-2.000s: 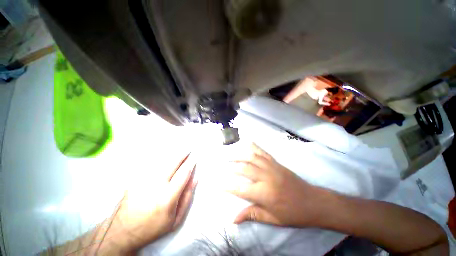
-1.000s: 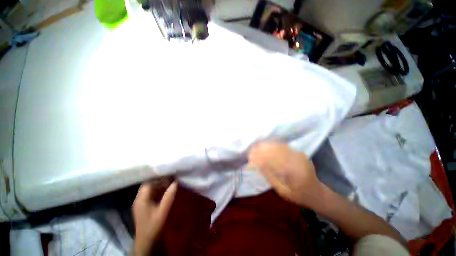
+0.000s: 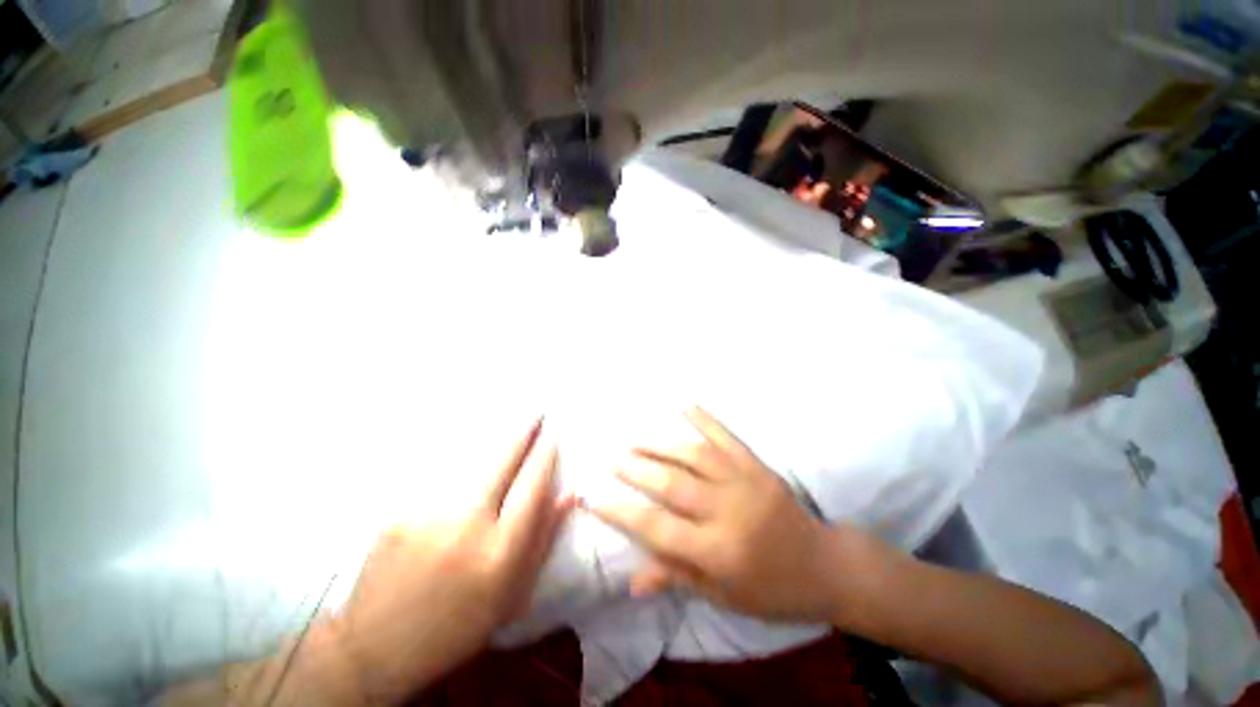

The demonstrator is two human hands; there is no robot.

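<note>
A bright white garment piece (image 3: 857, 401) lies under and in front of the sewing machine head (image 3: 774, 55) and hangs over the table's front edge. It is overexposed, so its left border merges with the table. The presser foot and needle area (image 3: 553, 194) is above the hands. My left hand (image 3: 456, 580) lies on the cloth, fingers pointing forward and close together. My right hand (image 3: 732, 525) lies flat on the cloth to its right, fingers apart. Both are below the needle area, not touching it. Whether fingertips pinch the cloth cannot be told.
A bright green holder (image 3: 283, 131) is left of the needle. A lit smartphone (image 3: 850, 187) lies under the machine arm. Black scissors handles (image 3: 1133, 256) are at the table's right end. White pieces (image 3: 1105, 483) are piled at right beside an orange-red edge. Red cloth (image 3: 774, 677) covers my lap.
Since one second ago both hands have moved from the table's front edge up onto the cloth. The camera view has shifted, showing more of the machine head. The cloth still covers the area before the needle.
</note>
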